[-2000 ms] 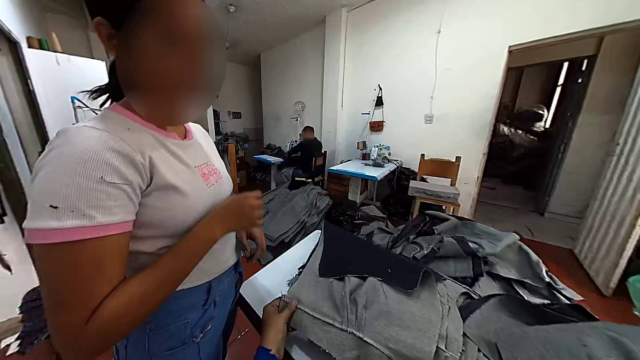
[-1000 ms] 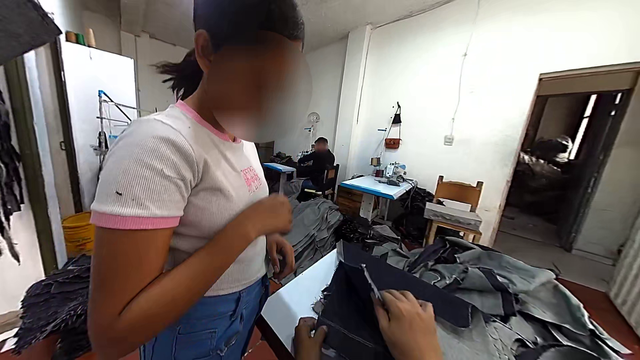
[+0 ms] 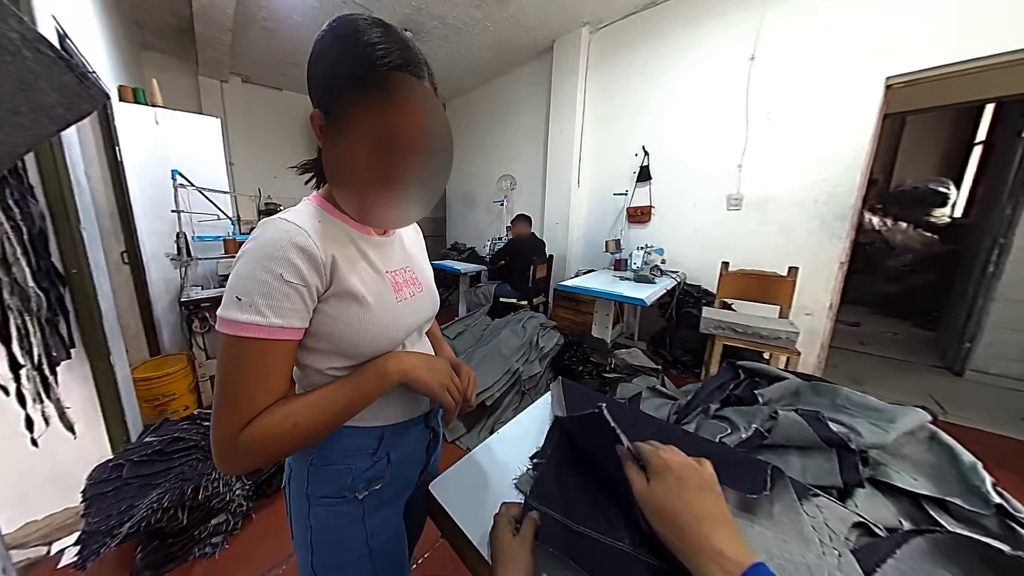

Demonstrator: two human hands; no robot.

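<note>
Both my hands hold a dark denim piece (image 3: 588,488) with a stitched seam and frayed edges, over a white tabletop (image 3: 488,472). My left hand (image 3: 514,538) pinches its near left edge between thumb and fingers. My right hand (image 3: 684,500) grips a raised, pale-edged fold of it. Beneath and to the right, grey and dark denim pieces (image 3: 848,432) lie heaped on the table.
A person (image 3: 360,296) stands close at the table's left side, hands together. Another person (image 3: 520,256) sits farther back near a sewing machine. Behind the table are a second sewing machine (image 3: 646,258), a wooden chair (image 3: 756,292) and grey cloth on the floor (image 3: 512,352). Cut dark pieces (image 3: 168,488) are piled lower left.
Two seconds ago one hand was on grey denim at the table's edge; now both hands are on the dark denim. The view has swung left. The standing person's raised hand has lowered to the other.
</note>
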